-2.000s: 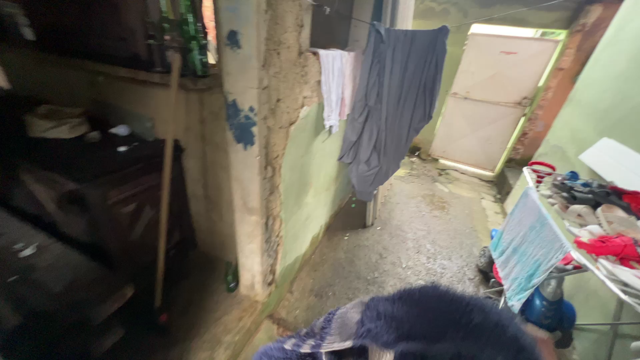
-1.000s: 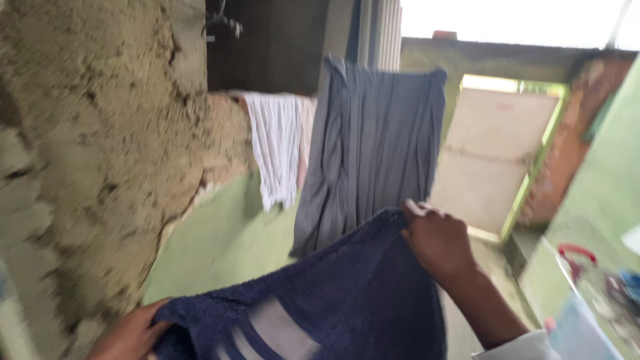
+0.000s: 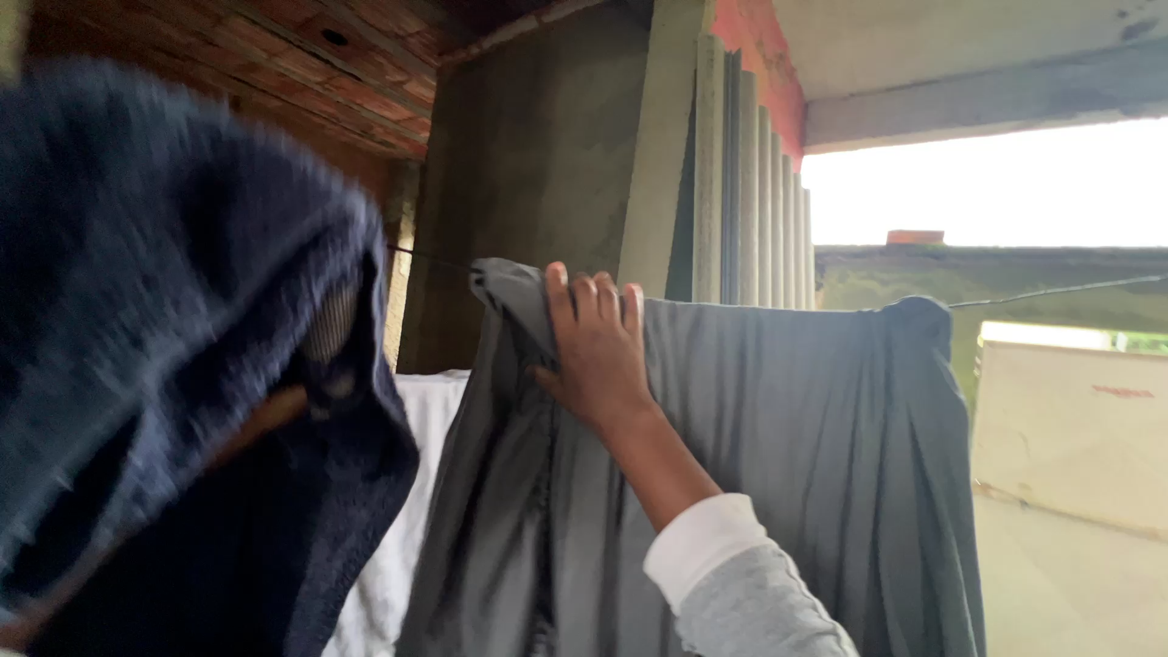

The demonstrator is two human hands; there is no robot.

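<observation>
A dark gray cloth [image 3: 776,438] hangs folded over a thin clothesline [image 3: 1049,294]. My right hand [image 3: 598,351] lies on its upper left part, fingers over the top edge and thumb on the front. A navy blue towel [image 3: 182,274] fills the left side, draped over my left arm [image 3: 260,422]. The towel covers my left hand, so its fingers cannot be seen. Behind the gray cloth, on its left, hangs a white cloth [image 3: 401,511].
Corrugated sheets [image 3: 757,192] stand upright behind the line, beside a gray wall [image 3: 538,164]. A brick ceiling [image 3: 319,73] is overhead at the left. At the right is a pale metal door [image 3: 1068,429].
My right hand has gone from the towel's corner to the gray cloth on the line. The towel, held spread between both hands one second ago, is now bunched at the left. The view is nearer the line.
</observation>
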